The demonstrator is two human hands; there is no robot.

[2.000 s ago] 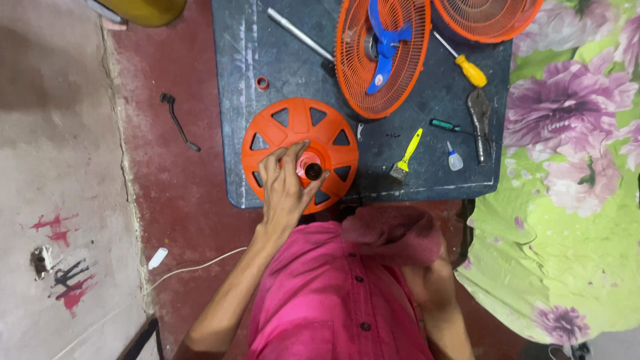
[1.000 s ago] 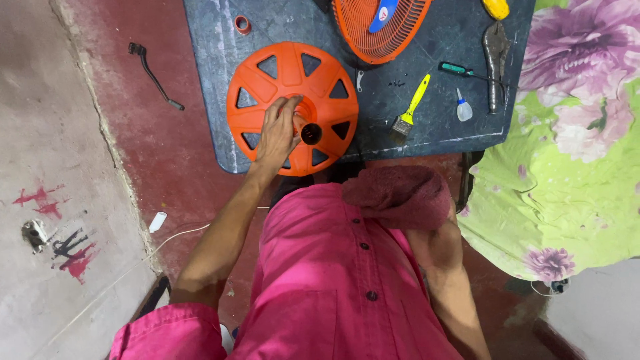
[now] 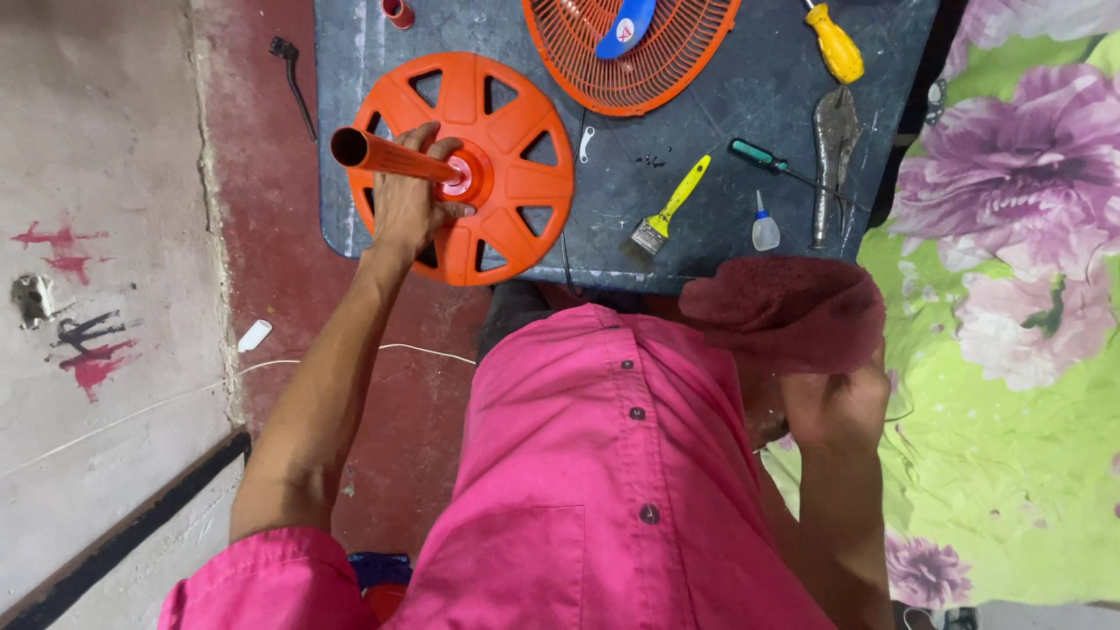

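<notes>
In the head view, my left hand [image 3: 416,197] grips an orange round fan base [image 3: 516,192] at its hub, around the foot of an orange tube [image 3: 394,160]. The tube rises from the hub and leans toward the left, its dark open end toward the camera. My right hand [image 3: 840,402] is shut on a dark red cloth [image 3: 787,315] that hangs over its fingers, hiding most of them, beside the pink shirt at the table's near right corner. The base stands at the left of the dark table [image 3: 630,267].
An orange fan grille [image 3: 647,87] with a blue blade [image 3: 626,31] lies behind. To the right are a paintbrush [image 3: 678,201], a green-handled screwdriver [image 3: 757,155], locking pliers [image 3: 836,157], a yellow-handled screwdriver [image 3: 836,44] and a small bottle [image 3: 765,229]. An orange ring [image 3: 398,12] sits at back left.
The orange tube, which pointed toward my body at the lower right of the hub, now leans left. My right hand with the cloth has come into clearer view. My left hand stays at the hub.
</notes>
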